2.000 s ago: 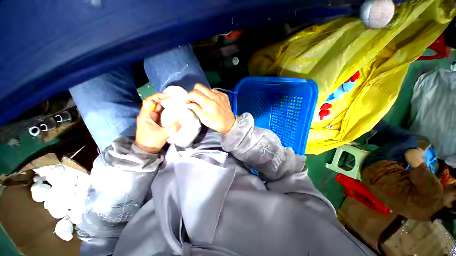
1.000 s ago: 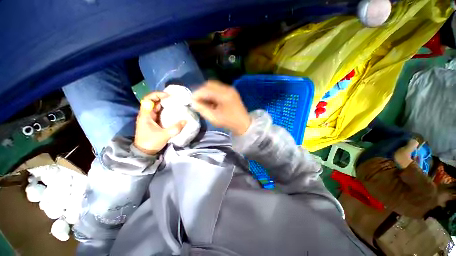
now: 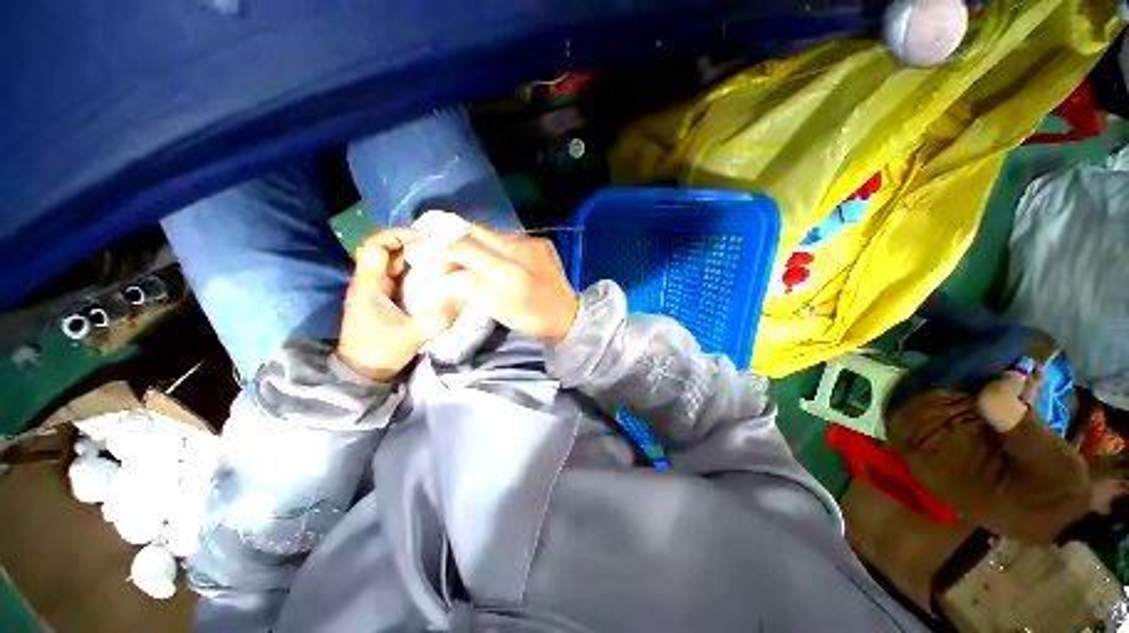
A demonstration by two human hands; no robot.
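Observation:
A white stuffed plush piece point(image 3: 433, 287) with two rounded lobes is held above my lap. My left hand point(image 3: 375, 309) grips it from the left, thumb across its lower lobe and fingers at its upper left side. My right hand point(image 3: 518, 280) is at its upper right side, fingertips together against the plush near the join of the lobes. A thin thread point(image 3: 553, 229) shows to the right of my right hand. No needle can be made out between the right fingertips.
A dark blue table point(image 3: 248, 99) crosses the top, with a pale ball point(image 3: 926, 30) at its edge. A blue basket point(image 3: 758, 268) and yellow sack point(image 3: 854, 315) lie right. A carton with white pieces point(image 3: 146, 476) is lower left. A person in brown point(image 3: 990, 451) is at right.
My right hand, blurred and raised off to the right a second ago, is back against the plush. My left hand still holds the plush in nearly the same place.

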